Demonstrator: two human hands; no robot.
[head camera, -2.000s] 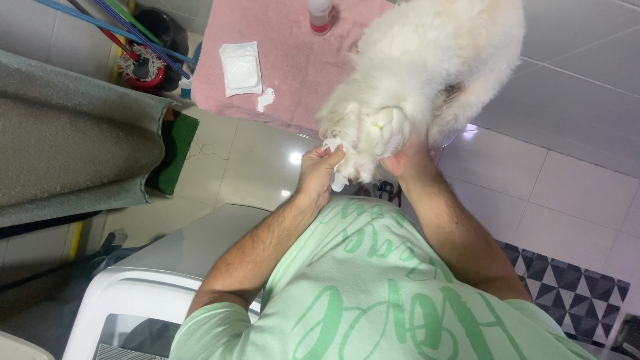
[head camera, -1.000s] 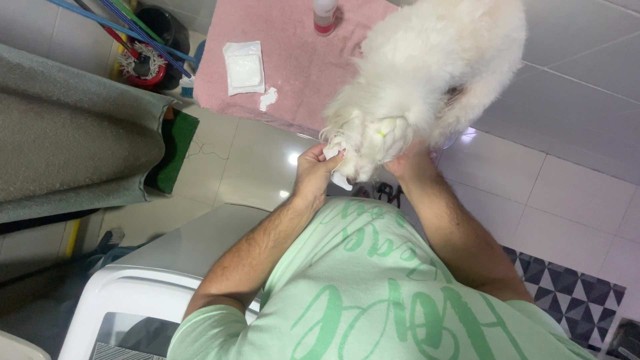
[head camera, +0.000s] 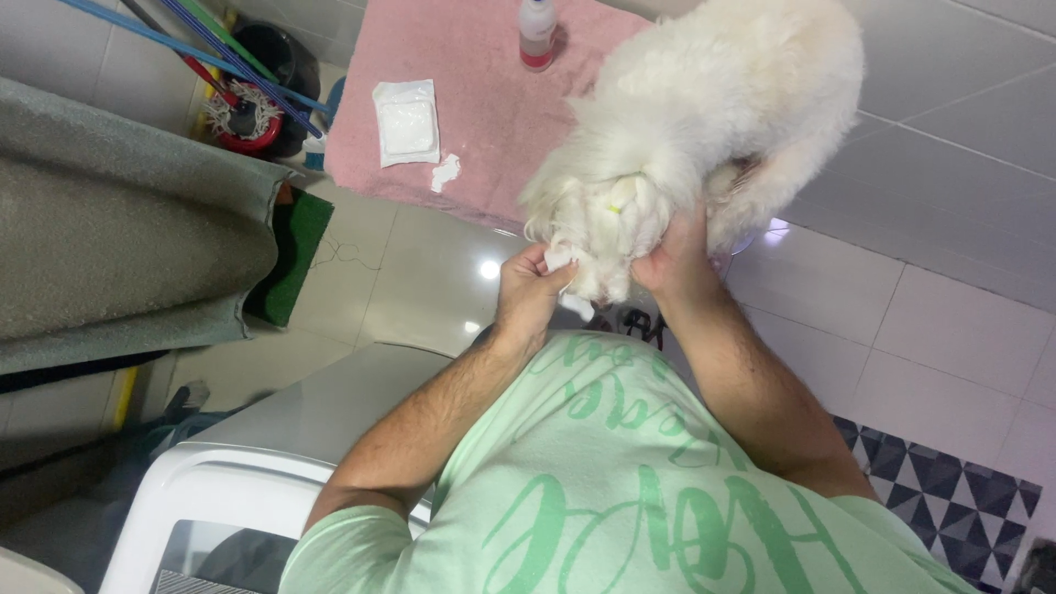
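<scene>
A white long-haired dog (head camera: 718, 91) stands at the edge of a pink towel (head camera: 487, 124), its head low between my hands. My left hand (head camera: 532, 285) pinches a white wipe or gauze (head camera: 563, 257) against the side of the dog's face. Below those fingers hangs another white piece (head camera: 577, 307). My right hand (head camera: 672, 256) is at the other side of the dog's head, its fingers partly hidden in the fur. On the towel lie a square white gauze packet (head camera: 408, 124) and a crumpled white scrap (head camera: 445, 173). A clear bottle with red liquid (head camera: 537, 33) stands near them.
At the upper left are a string mop (head camera: 243, 124) in a red and black bucket and several coloured poles. A grey cloth (head camera: 124, 214) hangs at the left, beside a green mat (head camera: 293, 256). A white-framed appliance (head camera: 223, 487) is at lower left, and a patterned mat (head camera: 940, 495) at lower right.
</scene>
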